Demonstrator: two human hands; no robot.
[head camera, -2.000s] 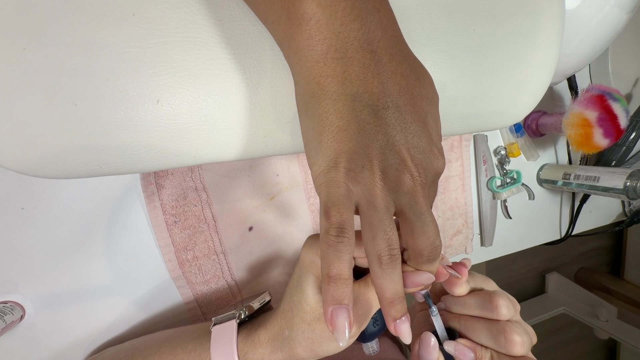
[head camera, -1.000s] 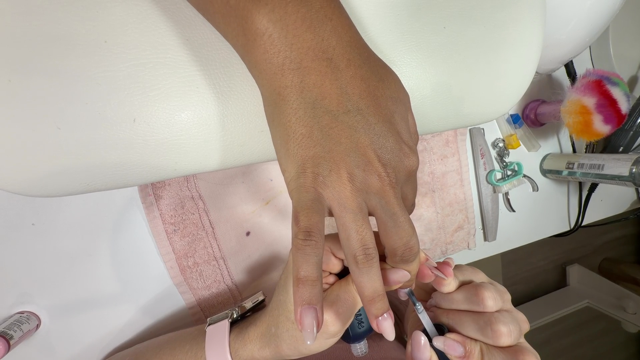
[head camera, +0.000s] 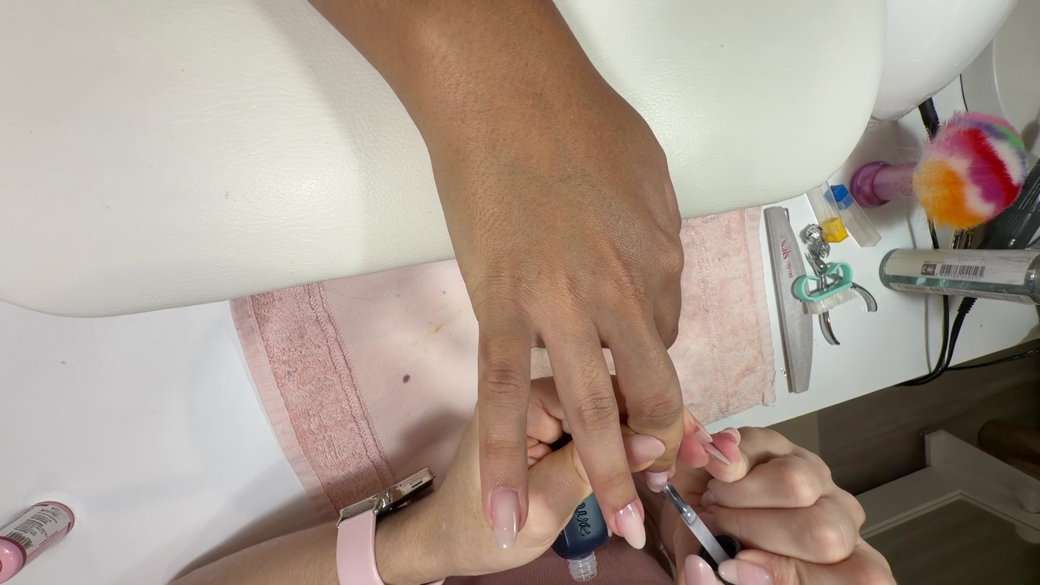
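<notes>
Another person's hand (head camera: 569, 236) reaches down from the top, palm down, its fingers spread and its nails pale pink. My left hand (head camera: 544, 479), with a pink watch band at the wrist, grips one of its fingers. A dark blue bottle (head camera: 583, 524) with an uncapped threaded neck is below that hand, apparently held by my left hand. My right hand (head camera: 780, 504) holds a nail polish brush (head camera: 695, 524) by its black cap, the bristle tip touching the nail of the held finger. The other person's thumb is hidden.
A white padded armrest (head camera: 244, 162) crosses the top over a pink towel (head camera: 309, 374). At right lie a nail file (head camera: 788, 301), a teal-handled nail brush (head camera: 822, 286), metal nippers (head camera: 827, 325), a multicoloured fluffy brush (head camera: 967, 171) and a clear bottle (head camera: 959, 272). A pink bottle (head camera: 36, 532) is at lower left.
The polish brush stays in my right hand at the held finger's nail. My left hand keeps its hold on that finger. The view has shifted slightly.
</notes>
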